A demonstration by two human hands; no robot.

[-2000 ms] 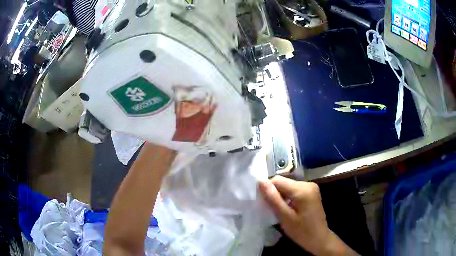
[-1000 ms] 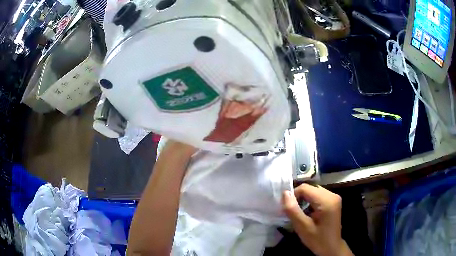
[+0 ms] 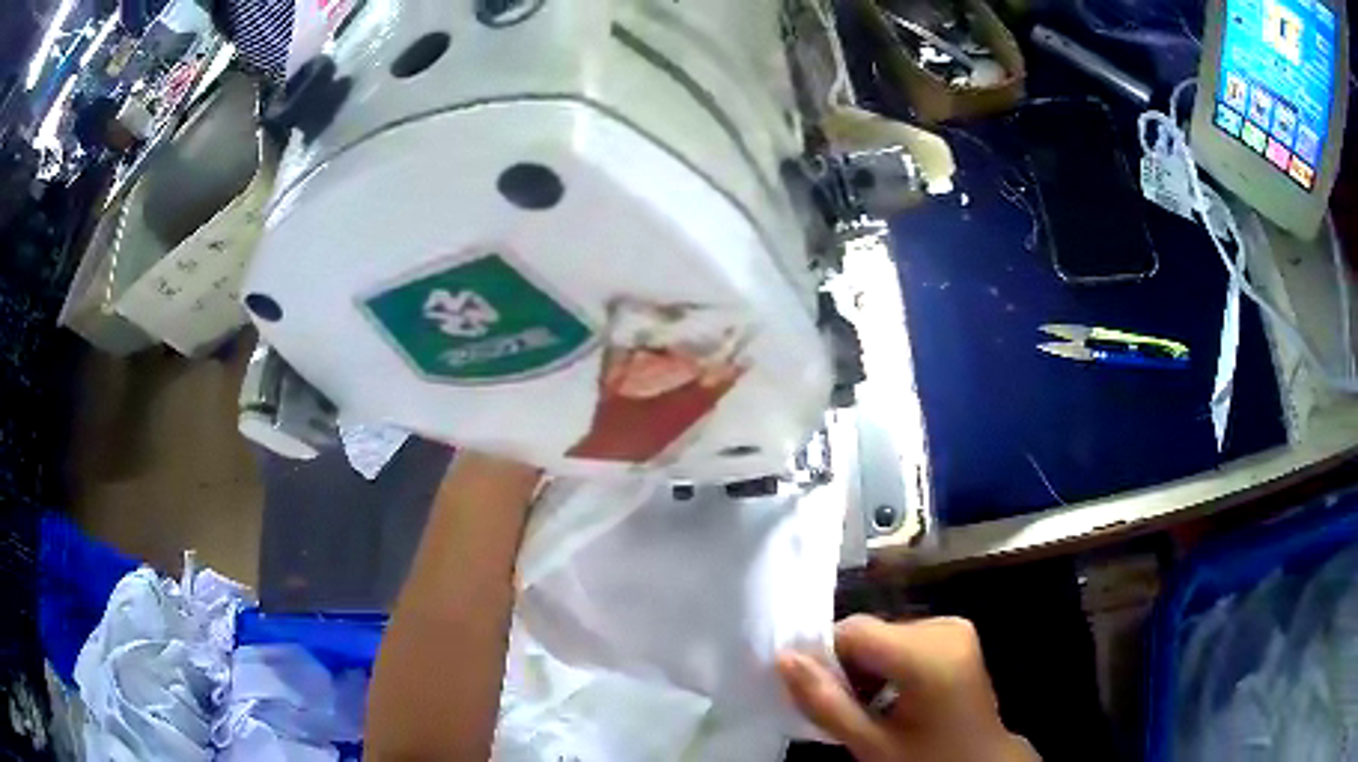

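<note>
The white sewing machine head with its green badge fills the upper middle and hides the needle area. A white fabric piece hangs from under the head over the front edge toward the lap. My right hand pinches the fabric's right edge between thumb and fingers, in front of the steel plate. My left forearm reaches up under the machine head. My left hand is hidden behind the head, so its grip cannot be seen.
Right of the machine, a dark covering bears yellow-blue snips, a phone and a white cord by the lit control panel. A blue bin stands lower right. Bundled white pieces lie in blue at lower left.
My right hand has moved down and a little left from one second ago, still pinching the fabric edge. The camera view has shifted slightly. My left forearm stays under the head.
</note>
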